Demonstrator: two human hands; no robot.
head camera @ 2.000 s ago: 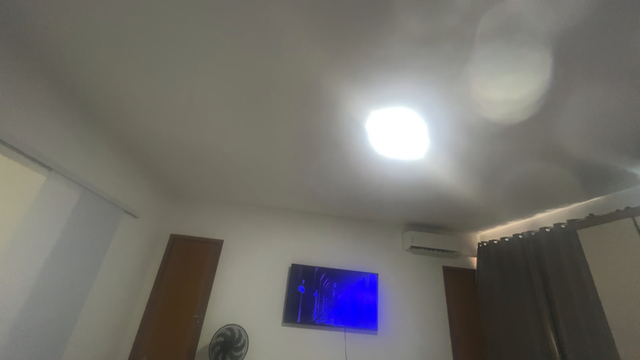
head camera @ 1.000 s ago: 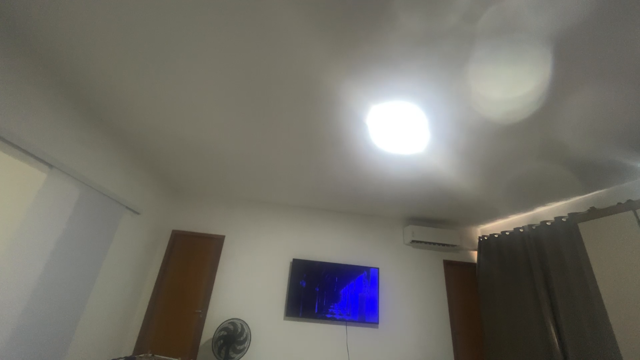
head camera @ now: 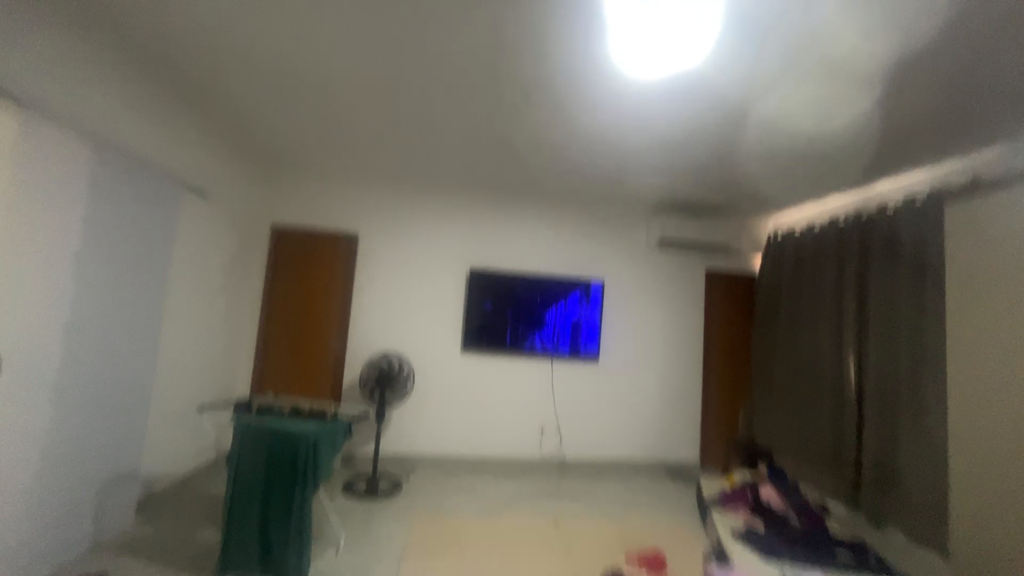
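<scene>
Neither my left hand nor my right hand shows in the head view. The picture is blurred. A wall-mounted television (head camera: 533, 314) with a blue-lit screen hangs on the far wall, and a cable runs down beneath it. A black pedestal fan (head camera: 386, 380) stands on the floor to its left. Dark green cloth (head camera: 272, 488) drapes over a rack with thin white legs at the lower left. At the lower right, dark and pink clothes or fabrics (head camera: 784, 512) lie heaped on a low pale surface, perhaps a bed.
Brown doors stand at the left (head camera: 304, 316) and right (head camera: 724, 368) of the far wall. Dark curtains (head camera: 848, 360) hang at the right, near an air conditioner (head camera: 694, 234). A red object (head camera: 646, 562) lies low in view. A bright lamp (head camera: 664, 32) is on the ceiling.
The view has tilted down a good deal. The floor, the green cloth on its rack and the heap of fabrics have come into view.
</scene>
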